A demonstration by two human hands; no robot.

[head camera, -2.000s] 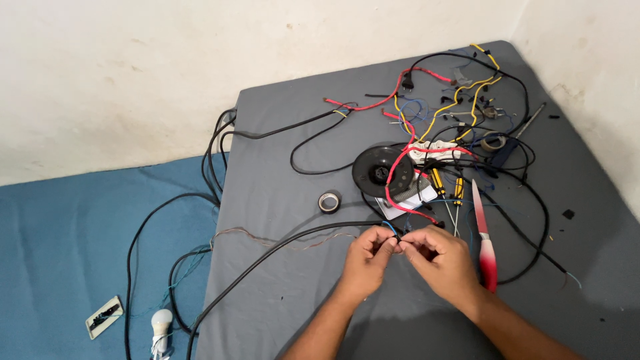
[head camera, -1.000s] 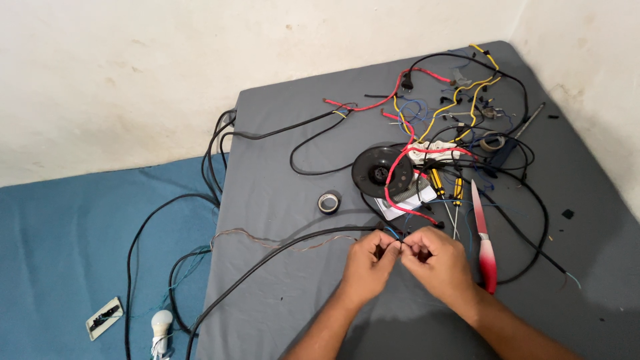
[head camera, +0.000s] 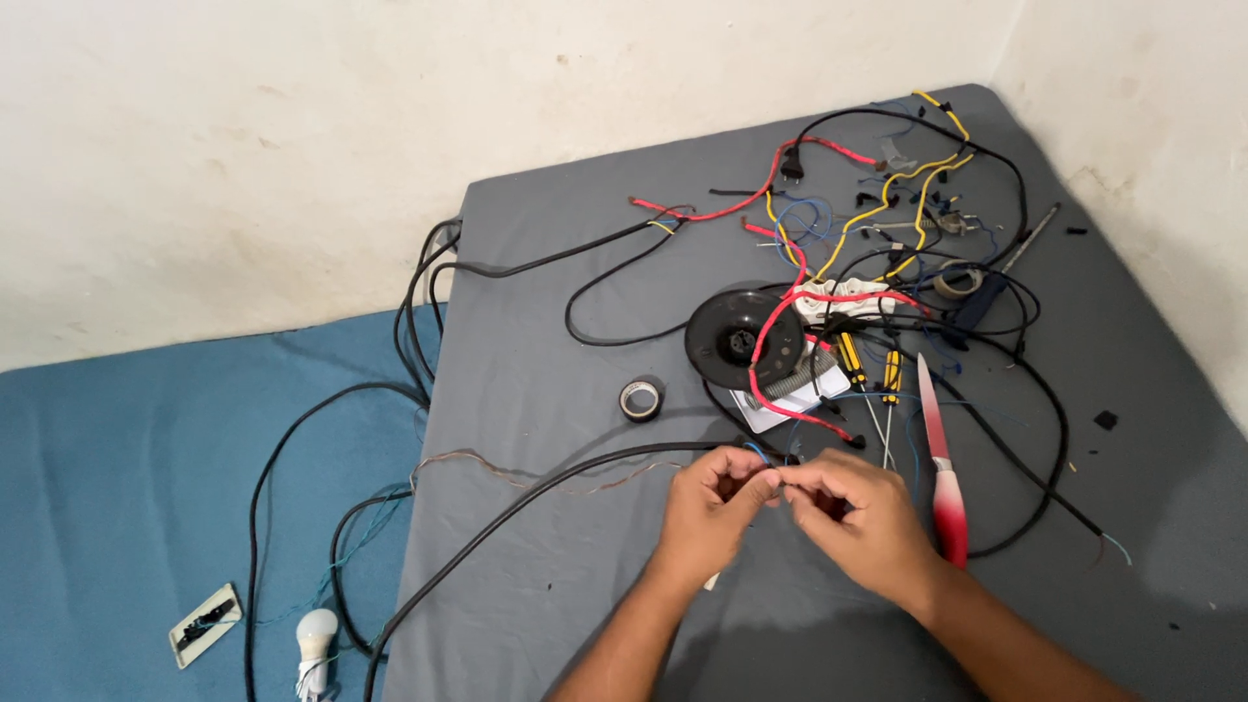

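Note:
My left hand (head camera: 717, 507) pinches the end of a black cable (head camera: 546, 485), where a thin blue wire (head camera: 757, 451) shows above the fingers. Touching it at the fingertips, my right hand (head camera: 853, 517) is closed on the same small wire end, mostly hidden by the fingers. A knife with a red and white handle (head camera: 949, 507) lies just right of my right hand. Beyond the hands are two yellow-handled screwdrivers (head camera: 892, 375) and a black plastic reel (head camera: 726, 341). A roll of black tape (head camera: 641, 400) rests up and to the left.
Red cable (head camera: 721, 212), yellow cable (head camera: 887, 190), a black plug (head camera: 793, 164) and a soldering iron (head camera: 980, 302) lie tangled at the back right. On the blue surface at lower left are a light bulb (head camera: 317, 634) and a pale rectangular plate (head camera: 205, 626). Black cables cross the grey surface's left edge.
My hands have shifted slightly to the right since the oldest frame, still together at the wire end. The tools and cables around them lie as before.

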